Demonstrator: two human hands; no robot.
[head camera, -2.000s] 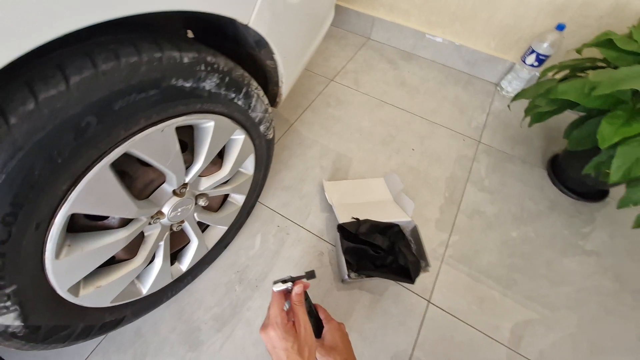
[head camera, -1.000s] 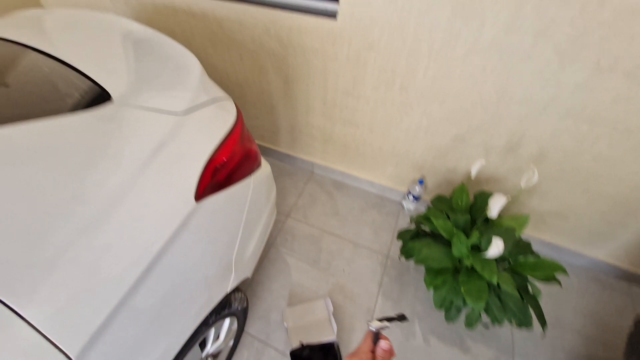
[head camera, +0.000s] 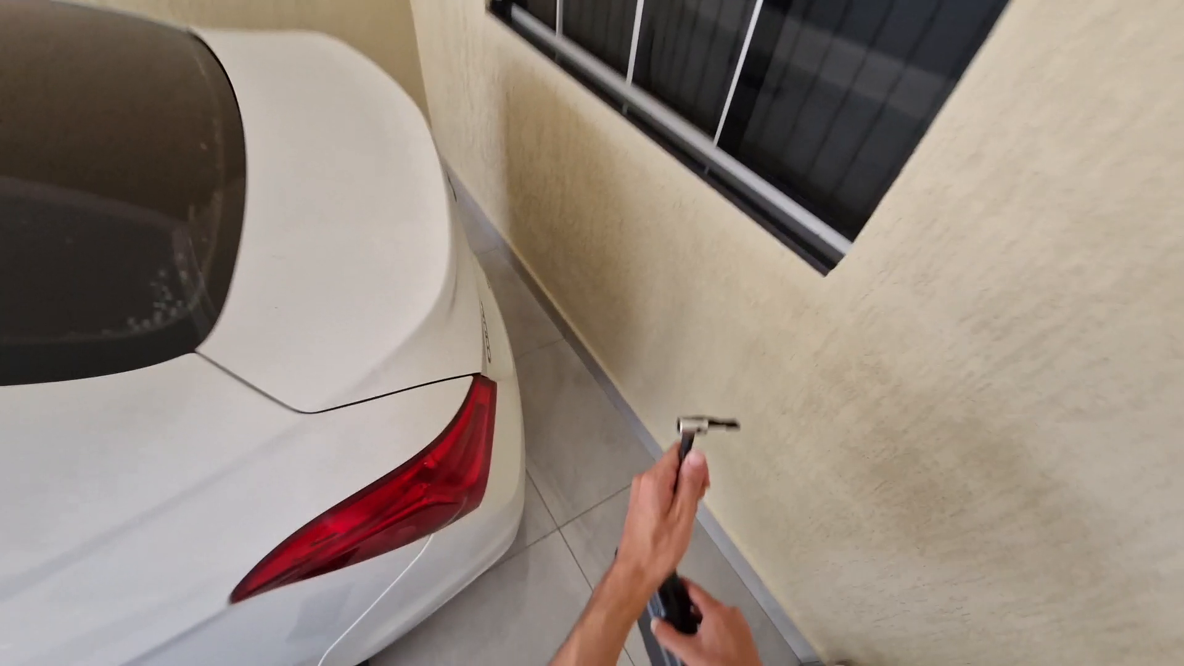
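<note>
Near the lower middle of the head view, my left hand (head camera: 659, 523) grips a black hose just below its metal-and-black chuck (head camera: 708, 425), which looks like an air chuck and points right. Below it, my right hand (head camera: 712, 634) holds a black handheld device (head camera: 673, 606), perhaps a portable tire inflator; its lower end is cut off by the frame. Both hands are between the white car's rear corner and the wall, touching neither.
The white car (head camera: 351, 231) fills the left side, with its red tail light (head camera: 398, 499) facing me. A beige textured wall (head camera: 925, 444) with a barred window (head camera: 805, 102) stands at the right. Grey floor tiles (head camera: 583, 453) run between car and wall.
The view has swung up and along the car's rear, so the wheel, open box, bottle and plant are out of sight. Both hands with the hose and device now show more fully.
</note>
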